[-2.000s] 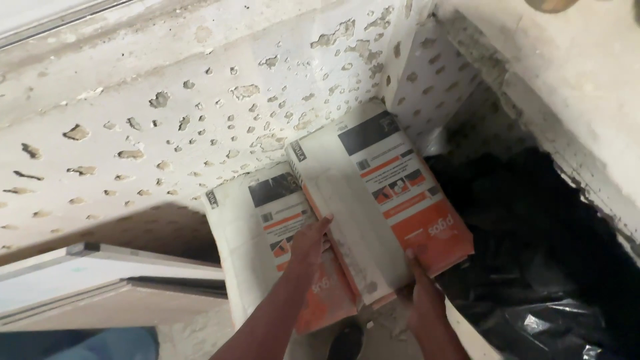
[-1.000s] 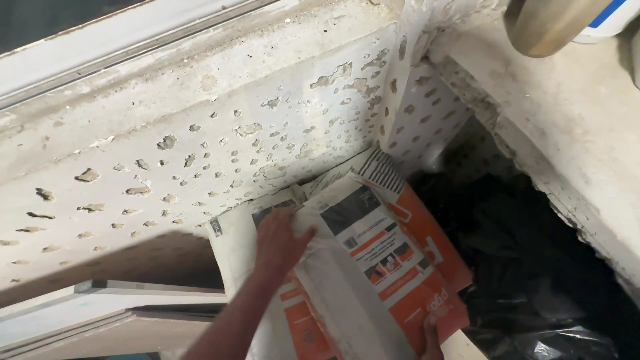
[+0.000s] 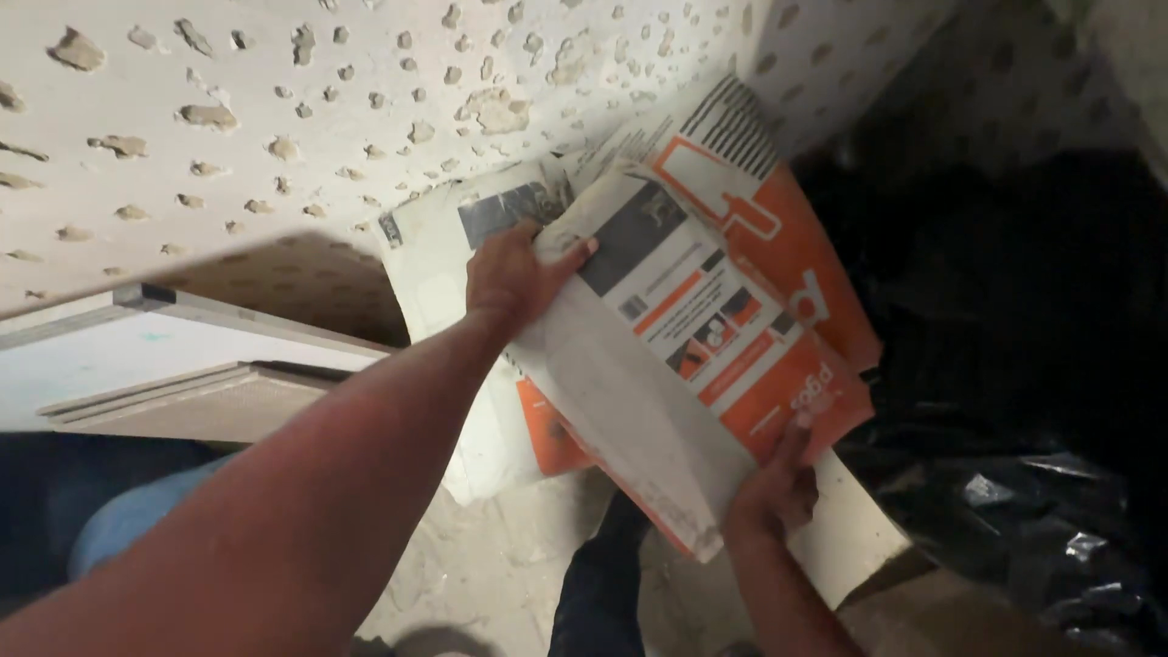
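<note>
A white and orange paper bag of powdered building material lies tilted between my hands. My left hand grips its upper left edge, thumb on the printed face. At the lower right end, my right hand holds the bag's edge, its thumb on the orange part and its other fingers partly hidden underneath. Behind it, another bag with a striped corner and orange side leans toward the wall. A third, mostly white bag stands at the left, partly covered by my left hand and the held bag.
A pitted plaster wall runs behind the bags. Flat boards jut in at the left, above a blue object. Black plastic sheeting fills the right side. Below are the dusty floor and my dark-clothed leg.
The front bag has shifted and turned off the bag behind, whose striped corner and orange side now show. My left hand has moved up from the bag's lower left side to its upper edge.
</note>
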